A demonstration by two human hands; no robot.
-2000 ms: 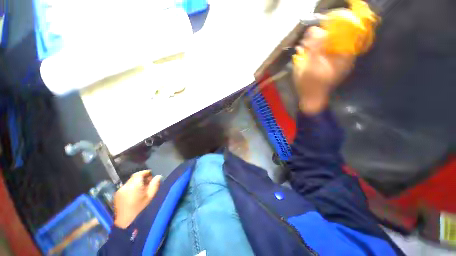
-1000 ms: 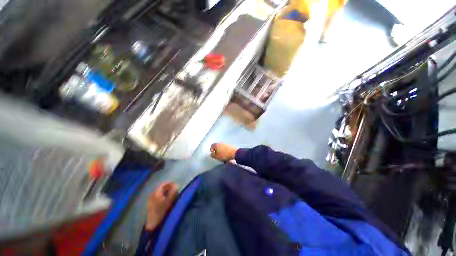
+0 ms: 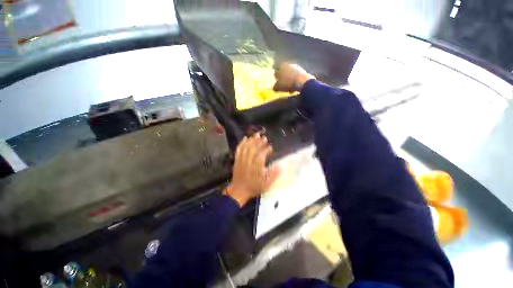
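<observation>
A dark metal hopper [image 3: 211,56] with flared walls stands at the top centre. Loose yellow material [image 3: 250,84] lies in it. My right hand [image 3: 291,77] is inside the hopper at the edge of the yellow material, with its fingers curled down. Its fingertips are hidden, so I cannot tell whether it holds anything. My left hand [image 3: 251,167] is below the hopper, with its fingers stretched forward against the dark machine part at the hopper's base. It holds nothing that I can see.
A long grey-brown machine cover [image 3: 129,163] runs to the left. A small dark block [image 3: 115,117] sits behind it. Bottles [image 3: 72,271] show at the bottom left. Orange objects [image 3: 441,202] are at the right, beside my right sleeve. A white panel [image 3: 289,194] lies below my hands.
The view has moved from the white bench, past a walkway, to the hopper. My right hand has gone from beside my body into the hopper. My left hand has moved forward onto the machine.
</observation>
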